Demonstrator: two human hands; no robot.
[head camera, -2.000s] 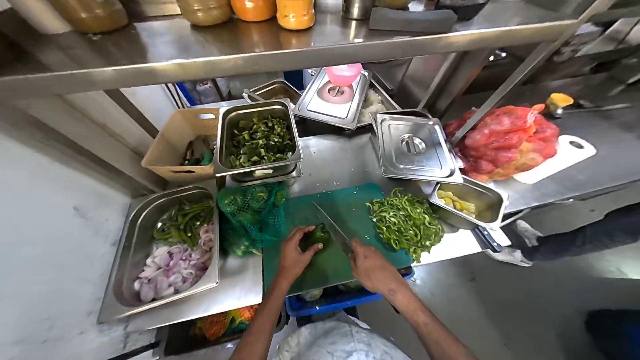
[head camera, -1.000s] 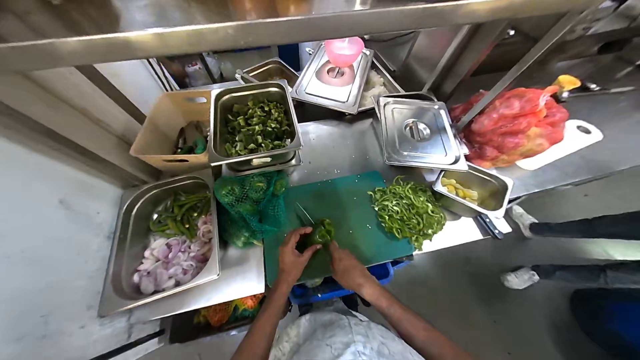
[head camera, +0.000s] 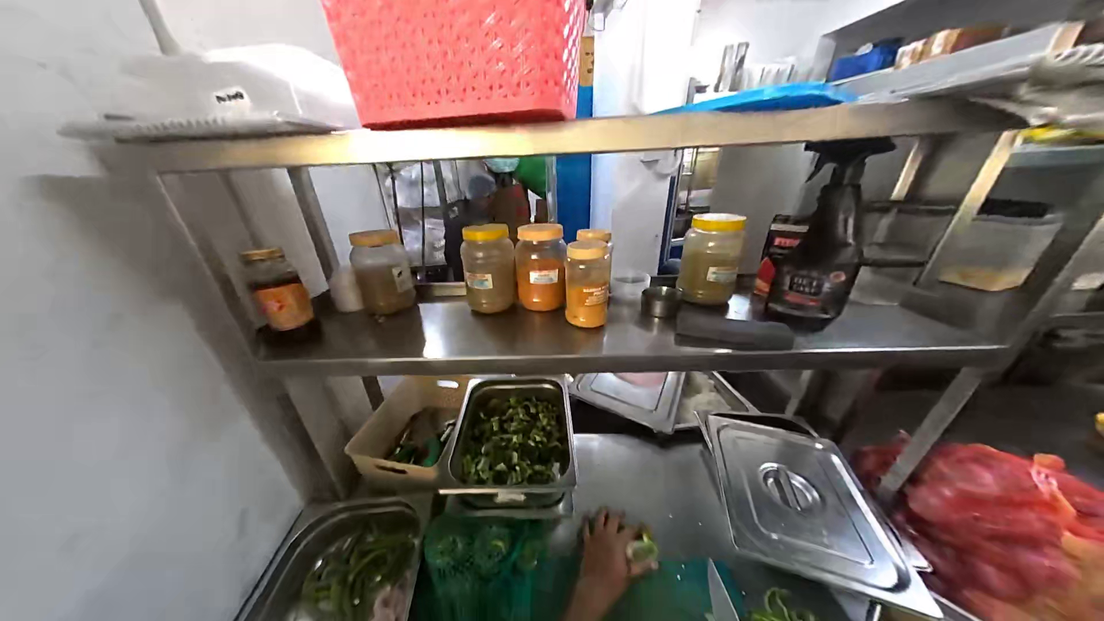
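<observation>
My left hand (head camera: 607, 552) is low in the view, over the steel table just beyond the green cutting board (head camera: 677, 591). A pale green pepper piece (head camera: 642, 548) lies between its thumb and fingers. To the right, a knife blade (head camera: 721, 593) points up at the bottom edge; its handle and my right hand are out of view. Green pepper strips (head camera: 779, 605) show partly beside the blade. Left of my hand is a green mesh bag (head camera: 483, 561) with green peppers inside.
A steel shelf (head camera: 517, 362) with jars and a black spray bottle (head camera: 819, 250) spans above the table. Around the board stand a steel pan of chopped greens (head camera: 567, 431), a pan of green chillies (head camera: 412, 526), a beige bin (head camera: 366, 444), a lidded pan (head camera: 828, 517) and a red mesh sack (head camera: 992, 517).
The view has tilted up strongly to the shelves. My left hand has moved off the board to the table beyond it. My right hand has gone out of view.
</observation>
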